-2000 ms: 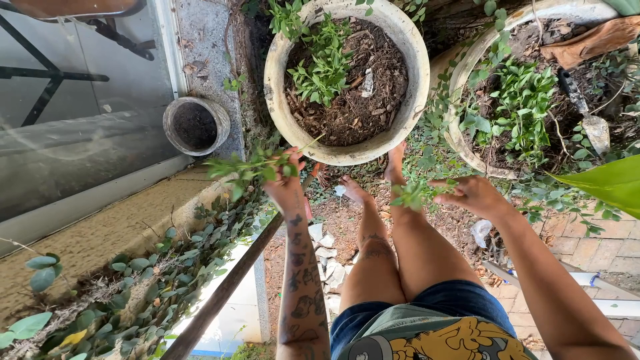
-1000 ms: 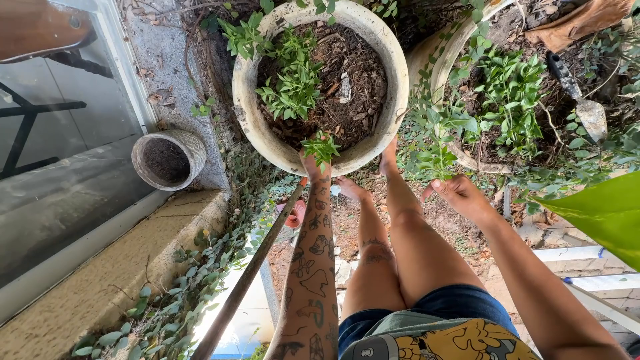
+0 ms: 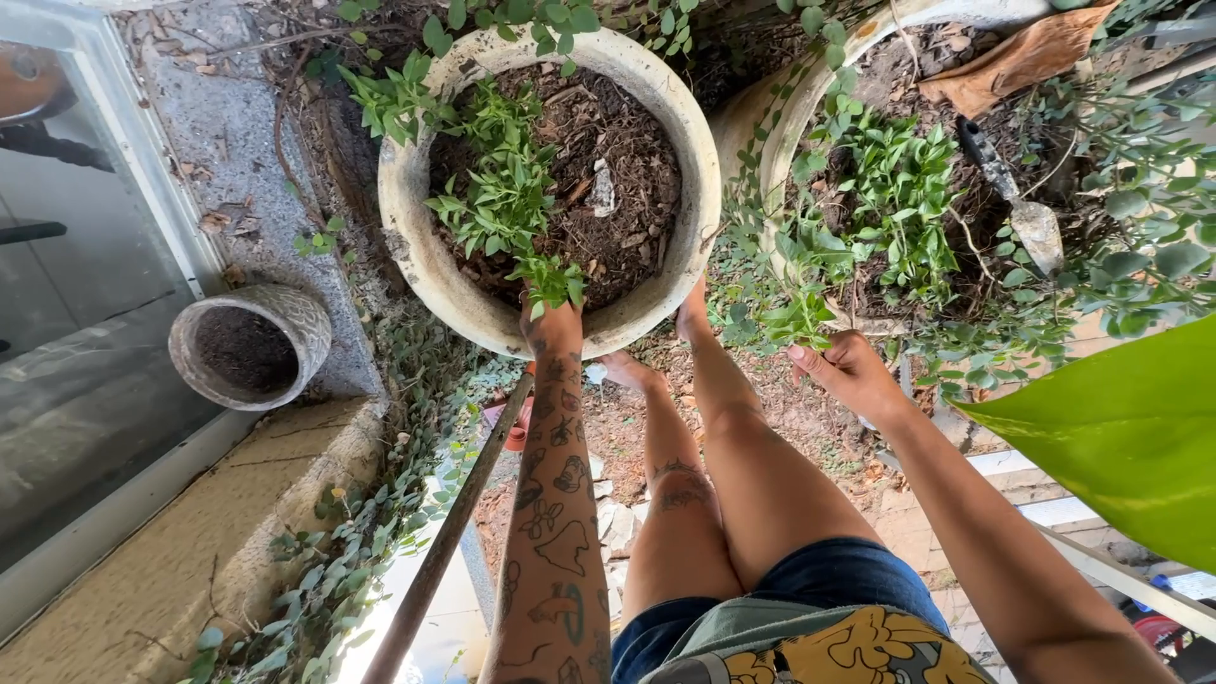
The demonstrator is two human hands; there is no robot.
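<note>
My left hand (image 3: 553,323) reaches over the near rim of a round, pale planter (image 3: 698,171), its fingers hidden by a leafy green cutting (image 3: 553,282) it holds at the soil. Leafy plants (image 3: 499,180) stand in the left half of that planter's dark soil (image 3: 627,228). To the right, my right hand (image 3: 841,370) pinches another leafy cutting (image 3: 800,318) between thumb and fingers, just outside a second large planter (image 3: 784,142). In this second one lie a pile of green cuttings (image 3: 902,204) and a hand trowel (image 3: 1021,204) with a dirty blade.
A small grey pot (image 3: 316,328) of soil stands on a ledge by a glass pane at left. A wooden pole (image 3: 456,513) slants beside my left forearm. Creeping vines (image 3: 370,560) line the low wall. A big green leaf (image 3: 1121,437) juts in at right, and a dry brown leaf (image 3: 1021,62) lies on the second planter.
My left hand, outside the planter's lower left with a leafy bunch two seconds ago, has moved right and over the rim to the soil. My right hand still holds greenery.
</note>
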